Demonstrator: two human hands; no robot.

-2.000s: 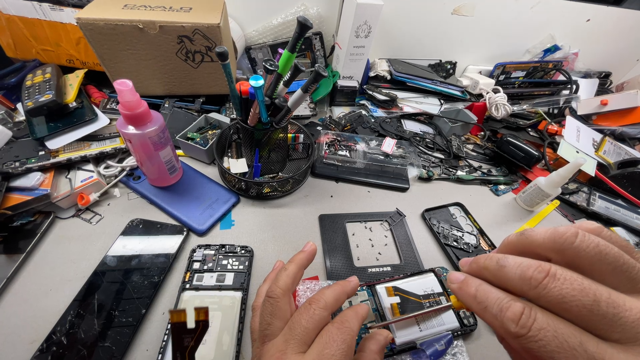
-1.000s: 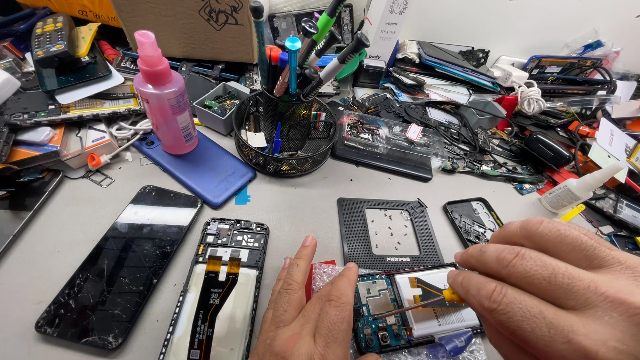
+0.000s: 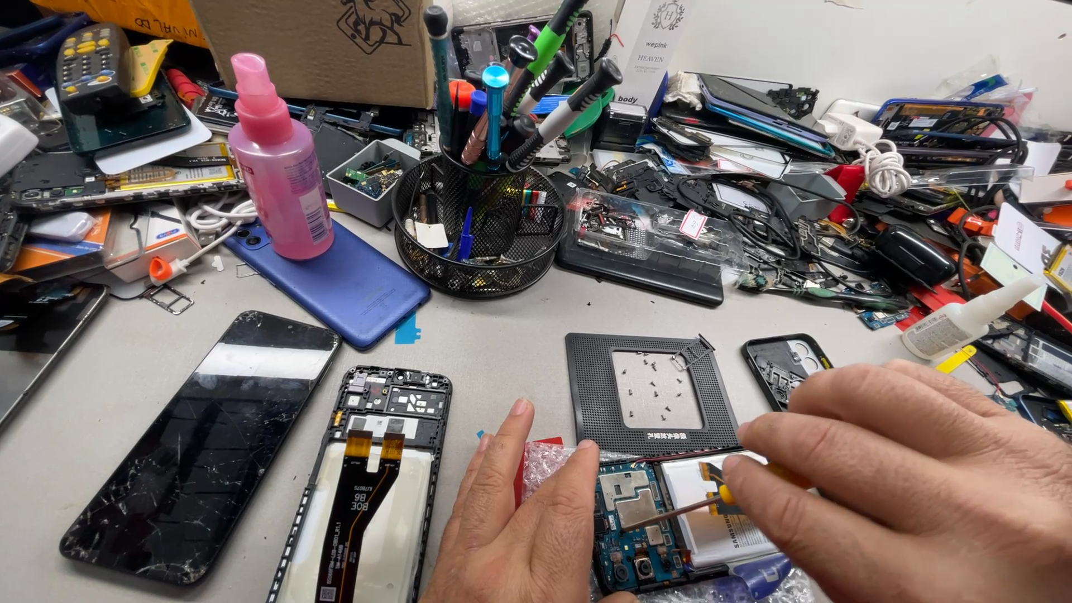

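An opened smartphone with a blue circuit board (image 3: 630,511) and a white battery (image 3: 718,511) lies on bubble wrap at the lower centre right. My right hand (image 3: 904,486) holds a thin screwdriver (image 3: 682,508) by its yellow handle, its metal tip low over the board. My left hand (image 3: 523,519) rests at the phone's left edge, fingers apart; its thumb is mostly out of frame. Behind the phone lies a black perforated mat (image 3: 590,385) with small screws in its central window. Left of my left hand lies a phone frame with a dark flex cable (image 3: 356,511).
A cracked phone screen (image 3: 201,452) lies at the left. A pink spray bottle (image 3: 280,167) stands on a blue phone back (image 3: 343,293). Behind are a black mesh tool holder (image 3: 477,276), a cardboard box (image 3: 301,50) and piled phone parts (image 3: 779,218). A white dropper bottle (image 3: 942,331) is at the right.
Two seconds ago the screwdriver lay across the opened phone with my left fingers by its tip; now those fingers are back at the phone's left side and the circuit board shows.
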